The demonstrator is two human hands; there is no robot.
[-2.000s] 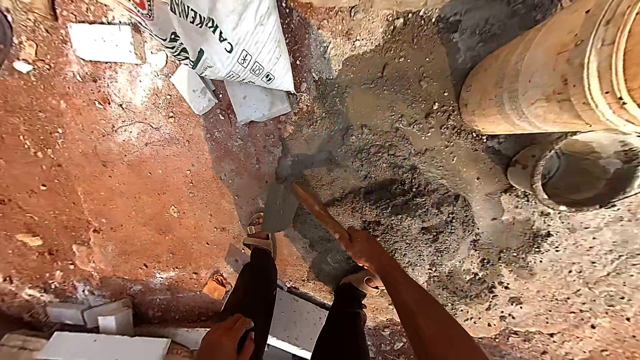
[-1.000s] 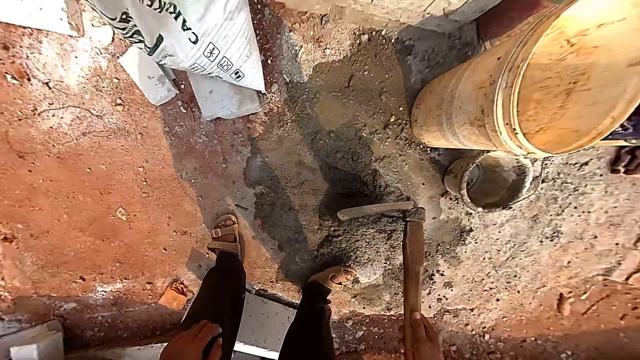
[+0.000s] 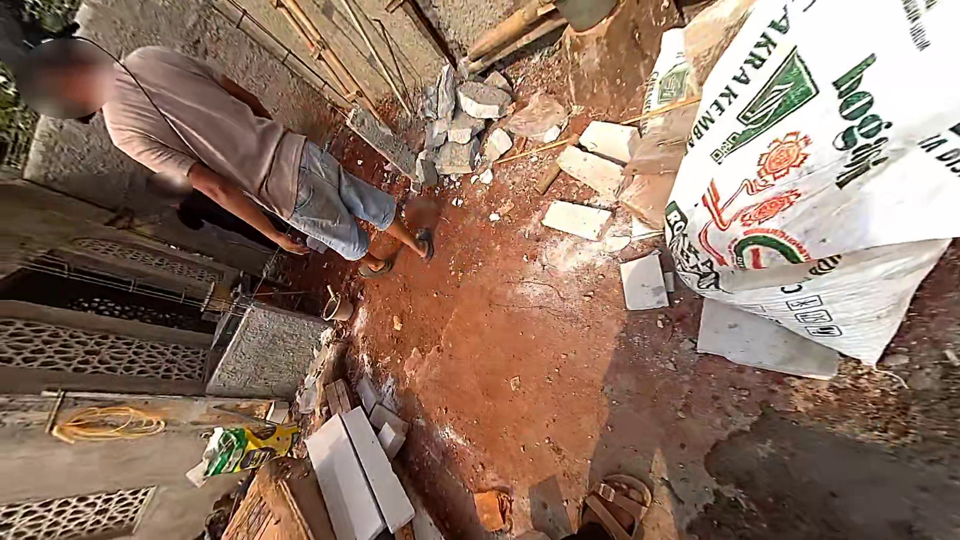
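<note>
Neither my left hand nor my right hand is in the head view now, and the hoe is out of sight. At the bottom, my sandaled foot stands on the red earth beside a broken orange brick piece. Dark wet mortar lies on the ground at the lower right. Above it is a large white woven sack with printing, next to a pale flat slab.
A person in a light shirt and denim shorts stands at the upper left. Long white blocks lie at the lower left, near a green and yellow bag. Rubble, loose white blocks and bamboo poles are farther back.
The view has swung far to the left. The hoe, both hands, the drum and the small bucket beside it have left the picture; the standing person has come into it.
</note>
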